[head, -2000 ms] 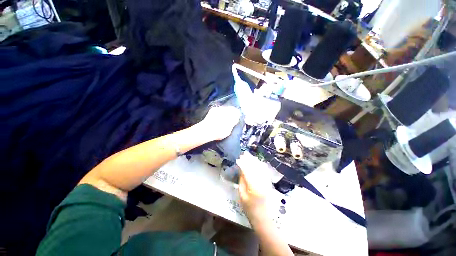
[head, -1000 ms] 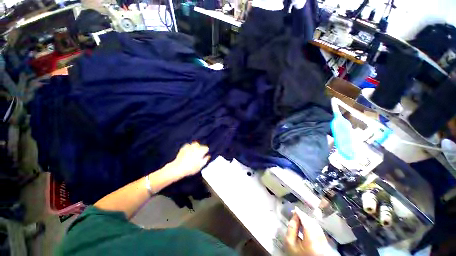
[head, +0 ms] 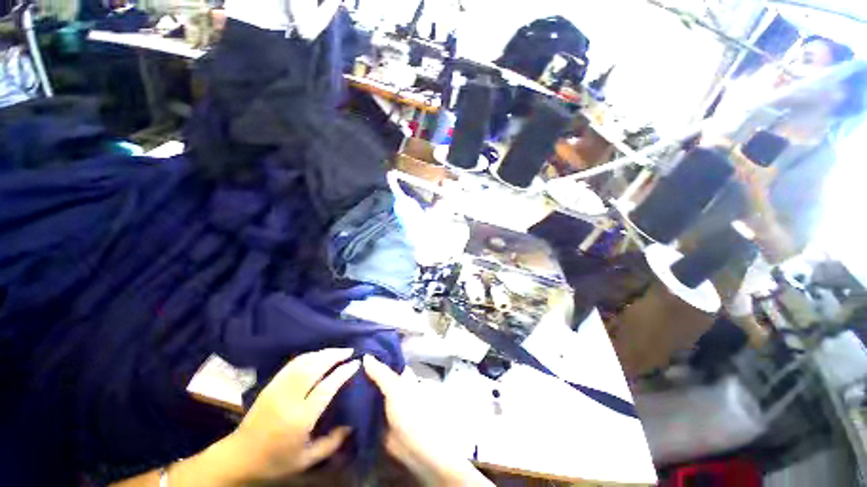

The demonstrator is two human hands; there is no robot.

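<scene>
A navy garment piece [head: 366,409] is held between both hands in front of the table's front edge, joined to or lying against the large dark heap [head: 124,247] at left. My left hand [head: 295,404] grips it from the left, fingertips at its upper fold. My right hand [head: 399,409] holds its right side, fingertips close to the left ones. The white sewing machine [head: 442,243] stands beyond, with two cream knobs [head: 485,288] on it. A greyish-blue folded cloth [head: 371,249] lies left of the needle area.
A black strip [head: 561,374] crosses the white table [head: 561,433] from the machine to the right edge. Large black thread cones [head: 532,145] stand behind and right. A person [head: 803,162] is at the upper right. A red object [head: 713,474] shows at the bottom right.
The left hand has gone from the heap to a navy piece now held before the table. The right hand has left the machine area and joined it. The view has swung right.
</scene>
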